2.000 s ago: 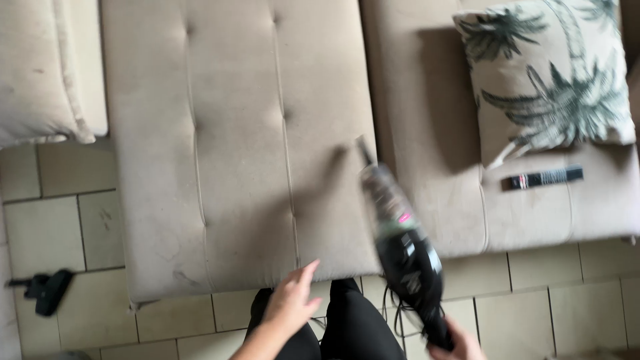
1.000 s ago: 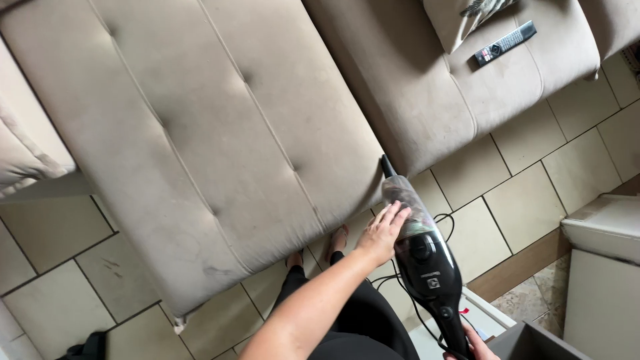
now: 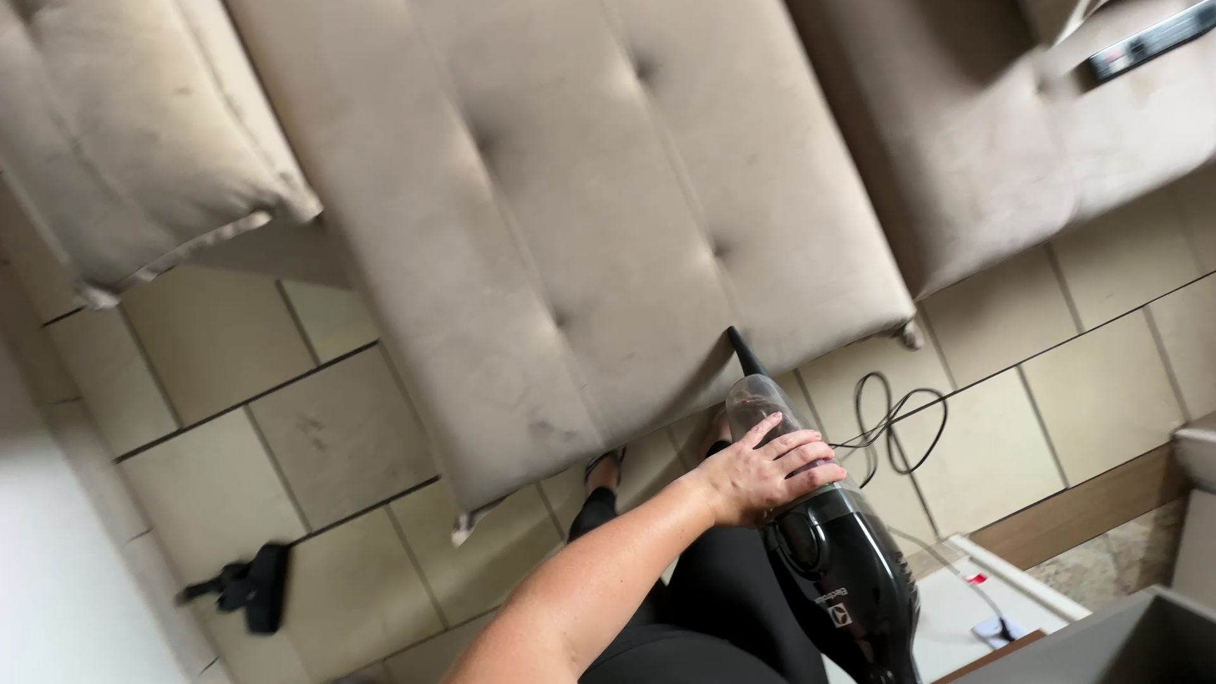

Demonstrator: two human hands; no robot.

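Note:
A black Electrolux handheld vacuum cleaner (image 3: 841, 570) points up and left, its narrow crevice nozzle (image 3: 746, 351) at the front edge of a beige tufted sofa seat (image 3: 589, 218). My left hand (image 3: 774, 470) rests around its transparent dust container (image 3: 755, 399), fingers spread over the top. The rear handle runs out of the frame at the bottom, and my right hand is not visible. A black cord (image 3: 893, 427) loops over the floor tiles right of the container.
A beige cushion (image 3: 142, 142) lies at upper left, a remote control (image 3: 1149, 43) on the right seat. A black vacuum floor head (image 3: 266, 589) is on the tiles at lower left. White and grey furniture (image 3: 1121, 646) stands at lower right, near a plug (image 3: 997, 629).
My left hand, apart from the vacuum two seconds ago, is on its dust container. The nozzle has moved from the gap between the seats to the middle seat's front edge. My right hand has left view.

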